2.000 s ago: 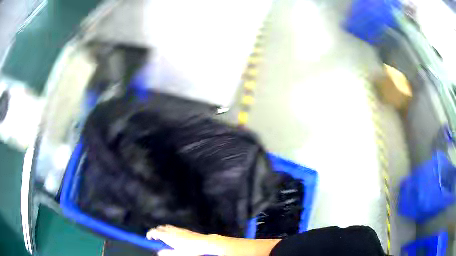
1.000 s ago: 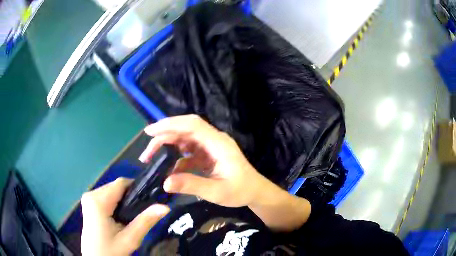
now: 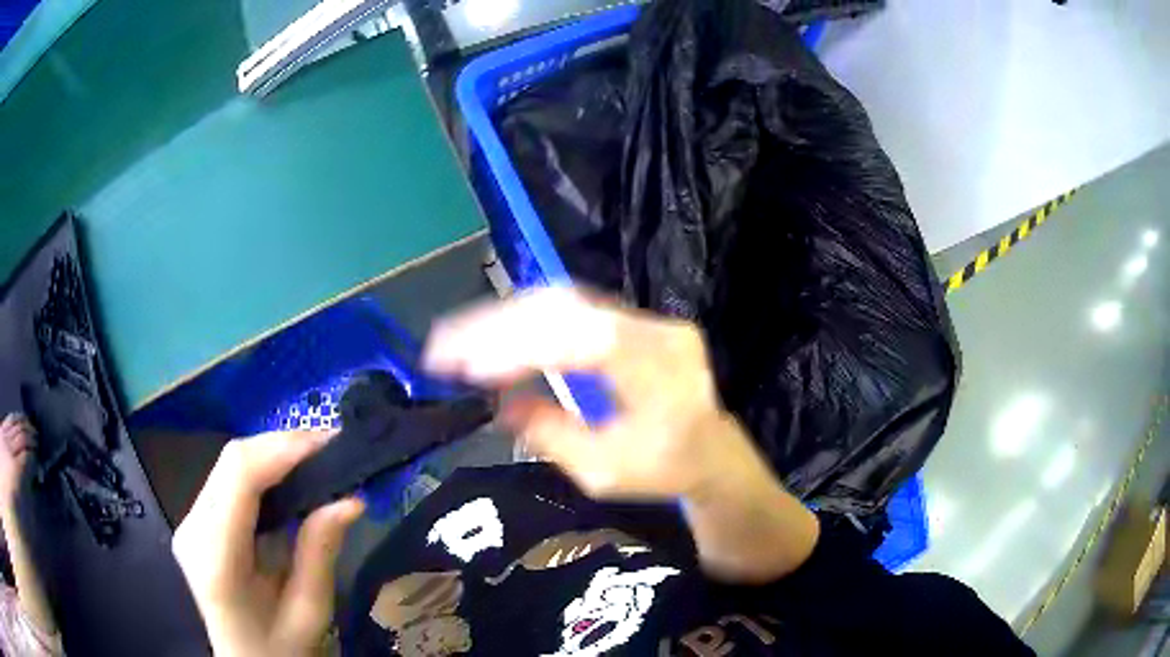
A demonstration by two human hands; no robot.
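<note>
A black plastic arm part (image 3: 385, 443) with a round boss on its upper side is held above the lap. My left hand (image 3: 263, 533) grips its lower left end between thumb and fingers. My right hand (image 3: 616, 398) is blurred, with fingers apart, beside the part's right end. I cannot tell whether its fingertips touch the part. My left hand's fingers hide the part's left end.
A blue crate (image 3: 513, 205) holds a crumpled black bag (image 3: 821, 270) at the right. A green bench top (image 3: 282, 218) lies ahead. A black tray (image 3: 116, 578) with slim black parts (image 3: 77, 334) and another person's hand (image 3: 16, 449) are at left. A blue perforated stool (image 3: 308, 385) is below.
The view has turned left, showing more of the tray and another person's hand. My right hand has moved back from over the part, whose round boss now shows. Earlier, my right hand was at the crate.
</note>
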